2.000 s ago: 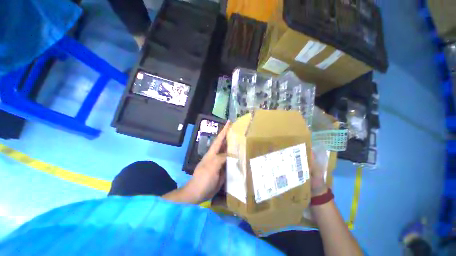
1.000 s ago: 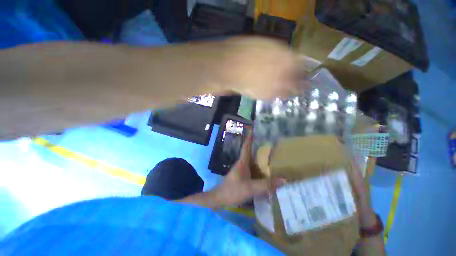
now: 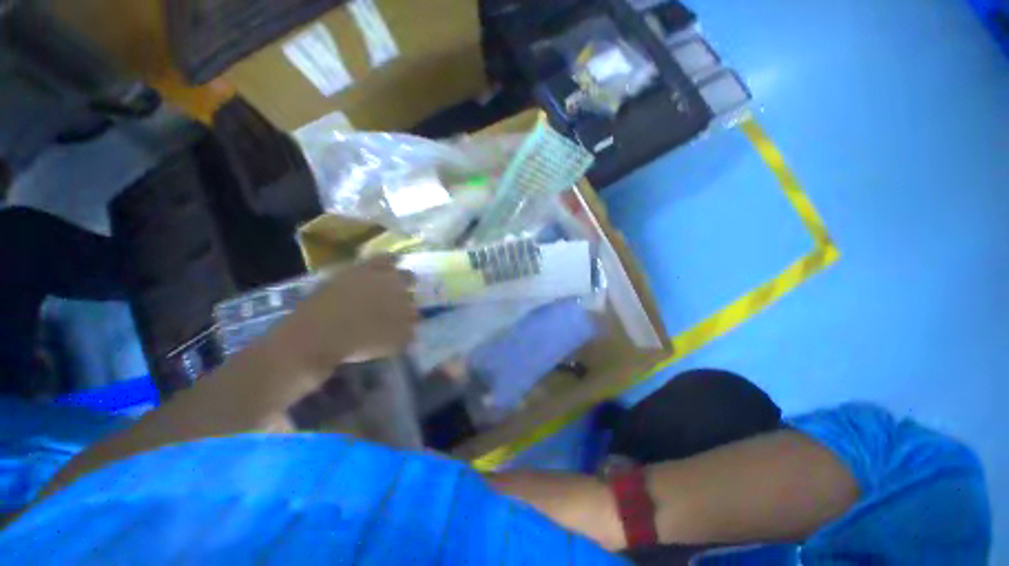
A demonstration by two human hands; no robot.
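An open brown carton (image 3: 625, 299) stands low in front of me, full of packed items. Inside are crinkled clear bags (image 3: 376, 166), a pale green perforated sheet (image 3: 539, 177), a long white label sheet (image 3: 564, 269) with a yellow patch and dark bars, and a bluish-purple sheet (image 3: 531, 348). My left hand (image 3: 371, 310), blurred, is over the carton's left side at the label sheet's left end; its grip is unclear. A clear compartment tray (image 3: 260, 304) lies beside that forearm. My right forearm with a red wristband shows at bottom; its hand is hidden.
A taped brown box (image 3: 332, 66) with a black tray (image 3: 227, 33) on top stands behind the carton. Black trays (image 3: 625, 94) with a clear bag lie at back right. More black cases (image 3: 177, 232) are at left. Yellow tape (image 3: 752, 299) marks the blue floor.
The view has swung right. The small labelled carton my hands held is no longer identifiable. The open carton's contents now show. Another person's arm crossed the view one second ago.
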